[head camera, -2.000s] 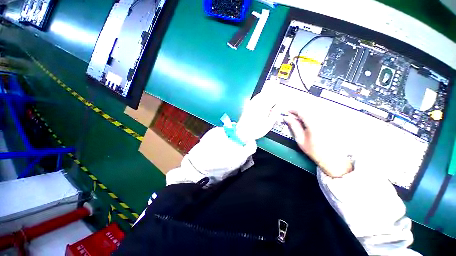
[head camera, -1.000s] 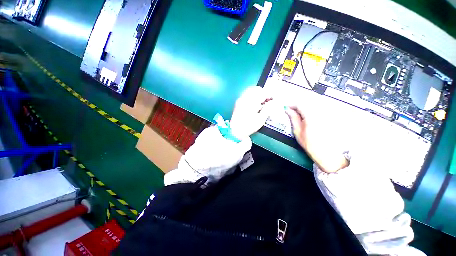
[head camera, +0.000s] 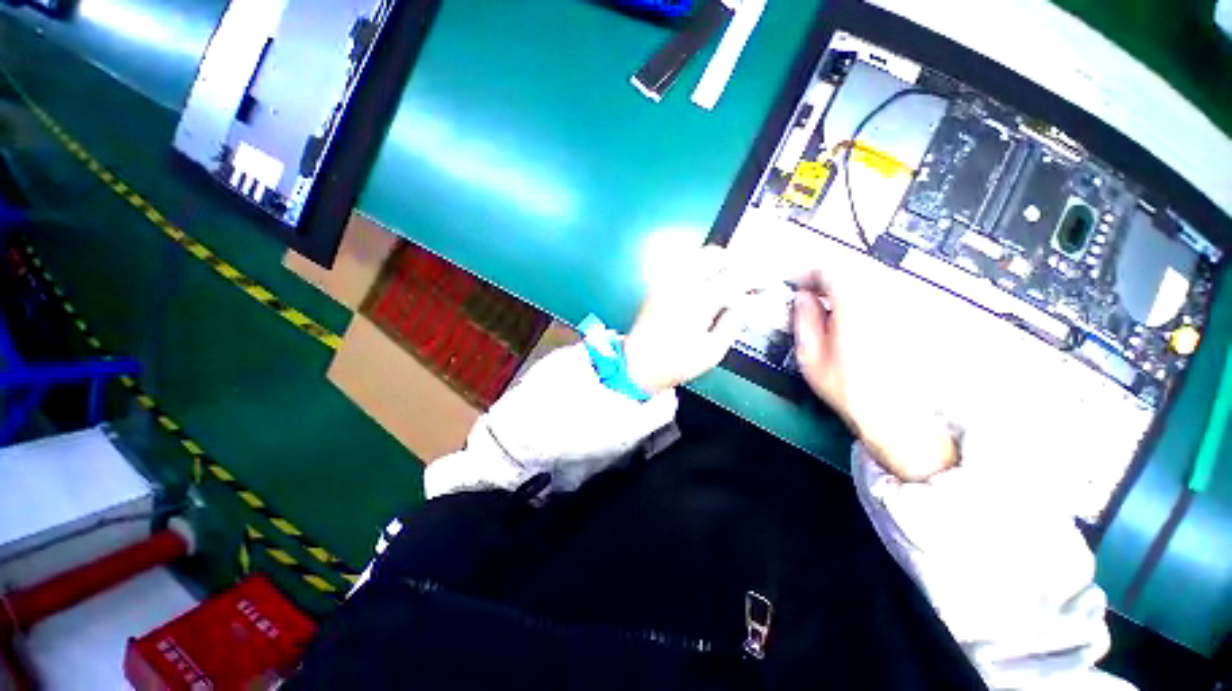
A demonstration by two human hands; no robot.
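The open computer unit (head camera: 986,354) lies before me, white inside with a black border. Its dark motherboard (head camera: 1007,189) runs along the far side. A thin black cable (head camera: 851,189) curves beside a yellow label (head camera: 808,182) at the left end. My left hand (head camera: 686,321), with a teal strap at the wrist, is over the unit's near left corner, overexposed, fingers bent. My right hand (head camera: 840,371) is just right of it, fingertips pointing up at the same corner. The fingertips are close together. Glare and blur hide whether either hand holds a small part.
A second open unit (head camera: 277,101) lies further left on the green bench (head camera: 500,162). A black strip (head camera: 680,51) and a white strip (head camera: 730,54) lie near a blue bin (head camera: 658,6). A carton (head camera: 392,385) with red contents is below the bench edge. A green strip (head camera: 1219,419) is at right.
My hands have come closer together at the unit's near left corner. The camera view has shifted, so the second unit and carton appear further left.
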